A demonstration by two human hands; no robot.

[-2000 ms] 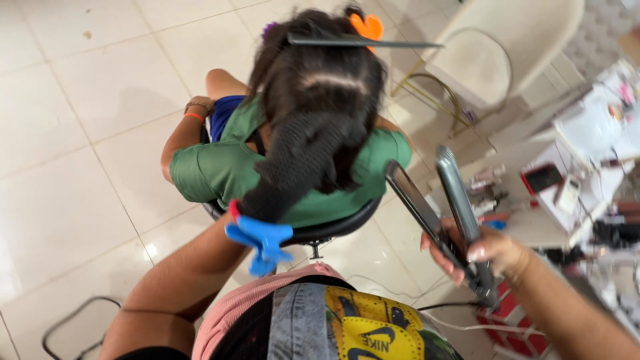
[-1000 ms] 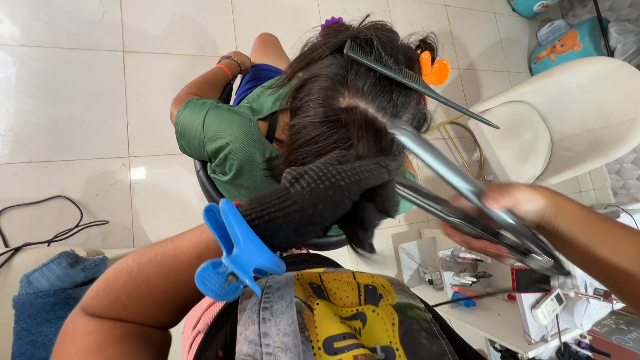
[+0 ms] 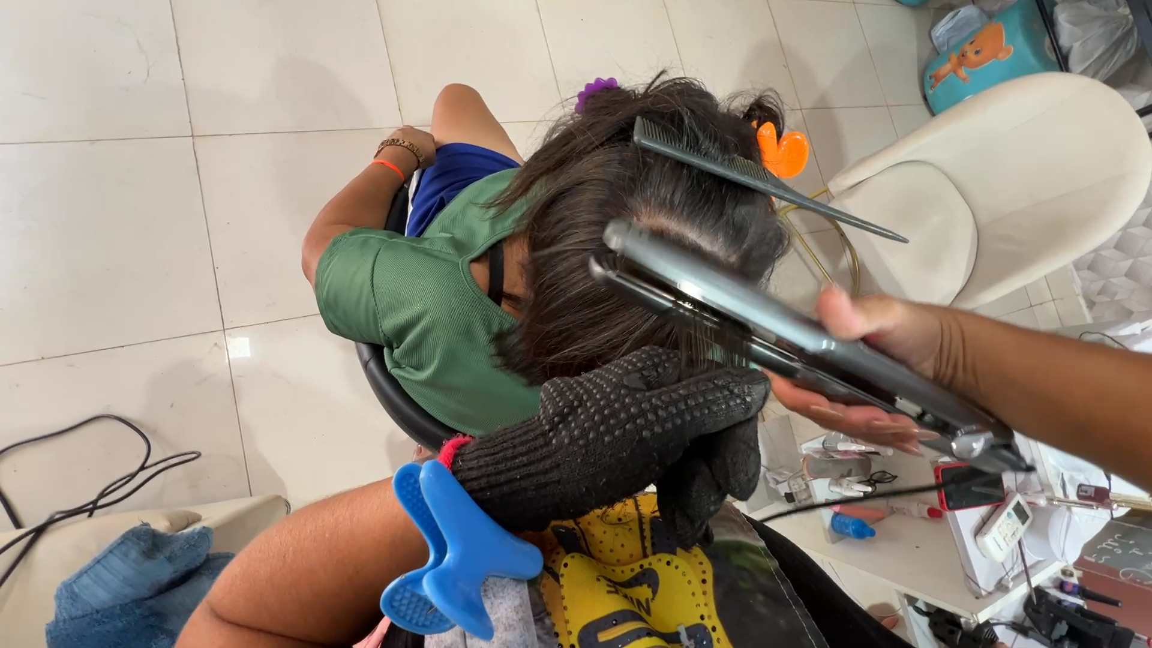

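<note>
A person in a green shirt (image 3: 441, 306) sits with their back to me, dark hair (image 3: 576, 261) hanging loose. My left hand (image 3: 630, 432), in a black dotted knit glove, has its fingers closed around the lower ends of a hair section. My right hand (image 3: 864, 378) grips a hair straightener (image 3: 765, 315), whose plates lie around that section just above the glove. A tail comb (image 3: 747, 171) is stuck in the hair at the crown. An orange clip (image 3: 781, 151) and a purple clip (image 3: 596, 93) hold hair. A blue clip (image 3: 459, 549) is fastened by my left wrist.
At the right stands a cream chair (image 3: 1035, 180). Below it, a white table (image 3: 909, 549) bears a phone (image 3: 970, 486), a white remote control (image 3: 1003, 528) and small items. Black cables (image 3: 108, 495) lie on the tiled floor at left, near folded denim (image 3: 135, 585).
The straightener has moved from beside the seated person to the hair, in my right hand. My gloved left hand has shifted from behind the head to the hair ends. The view has turned.
</note>
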